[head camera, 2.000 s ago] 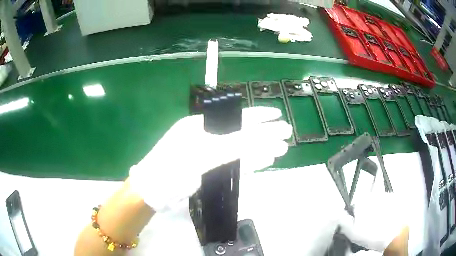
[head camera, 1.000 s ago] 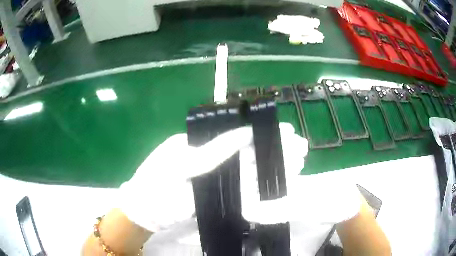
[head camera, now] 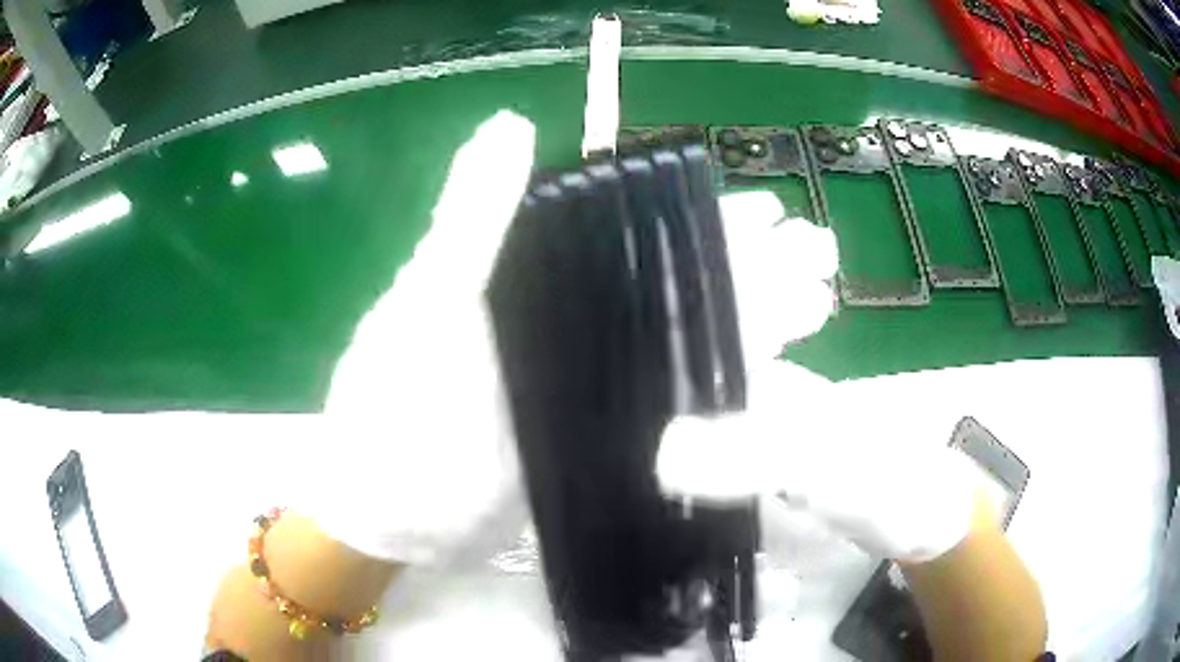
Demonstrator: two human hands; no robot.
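Observation:
A thick black stack of phone frames (head camera: pixel 621 388) stands upright between my two white-gloved hands, its ribbed edges towards me and slightly blurred. My left hand (head camera: pixel 434 388) is on its left side, thumb pointing up. My right hand (head camera: pixel 828 453) holds its right side, with the thumb across the front and the fingertips showing behind. More phone frames (head camera: pixel 884 295) lie in a slanting row on the green belt (head camera: pixel 349 349), behind and to the right of the stack.
A single frame (head camera: pixel 87 546) lies at left on the white cover (head camera: pixel 207 453). Partly hidden frames (head camera: pixel 994 453) lie by my right wrist. A white bar (head camera: pixel 602 91) crosses the belt behind the stack. A red tray (head camera: pixel 1022 78) is at the far right.
The two separate black stacks held a second ago are now together as one block. My left thumb has opened upward. The view has tilted down, so the belt and tray sit higher.

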